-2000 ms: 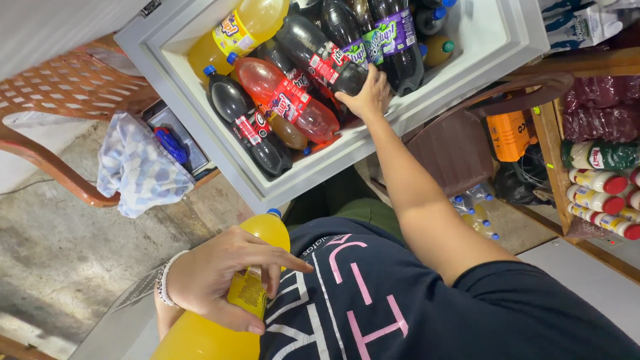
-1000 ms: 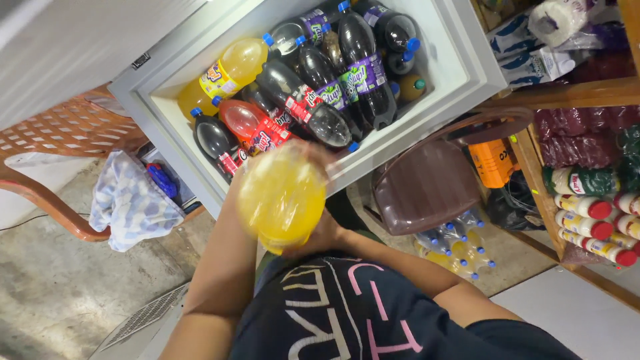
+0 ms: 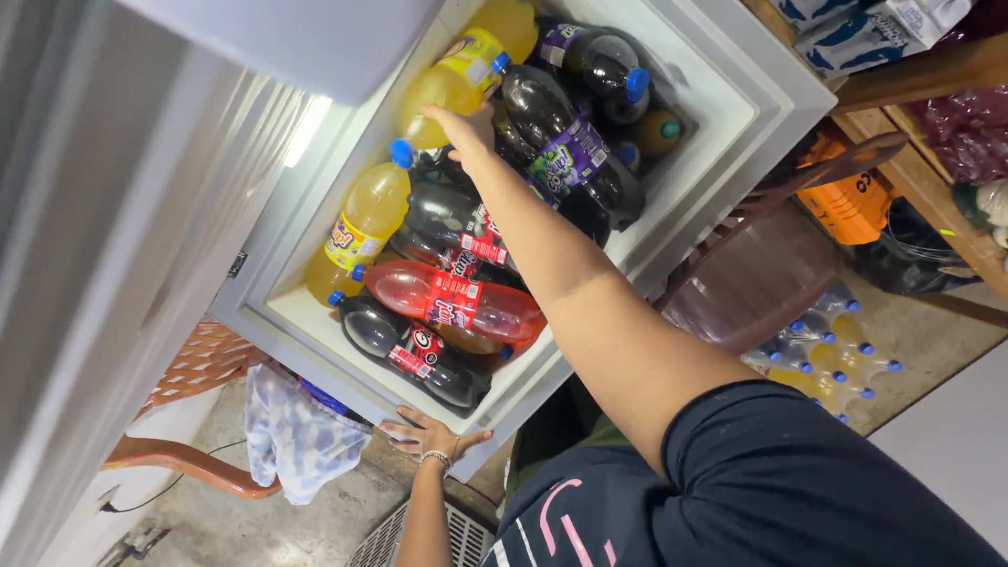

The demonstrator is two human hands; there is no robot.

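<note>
My right hand [image 3: 465, 134] reaches into the chest freezer [image 3: 701, 150] and rests on a yellow soda bottle [image 3: 441, 90] near the back wall; its fingers are partly hidden, so a grip cannot be made out. My left hand [image 3: 425, 437] lies spread on the freezer's front rim, holding nothing. Another yellow bottle [image 3: 370, 205] lies along the back left wall. Between them and the front are a red bottle [image 3: 453, 299], a dark cola bottle [image 3: 413, 346] and dark bottles with purple labels [image 3: 571, 150].
The raised freezer lid [image 3: 197, 157] stands at the left. An orange plastic chair [image 3: 189, 465] with a tie-dyed cloth [image 3: 299, 433] is beside the freezer. At the right are a brown plastic chair [image 3: 756, 276], packed bottles [image 3: 835, 354] on the floor and wooden shelving [image 3: 929, 67].
The yellow bottle that my hands held outside the freezer is no longer in them. A second yellow bottle now shows inside. My right hand has moved into the freezer, and my left onto its rim.
</note>
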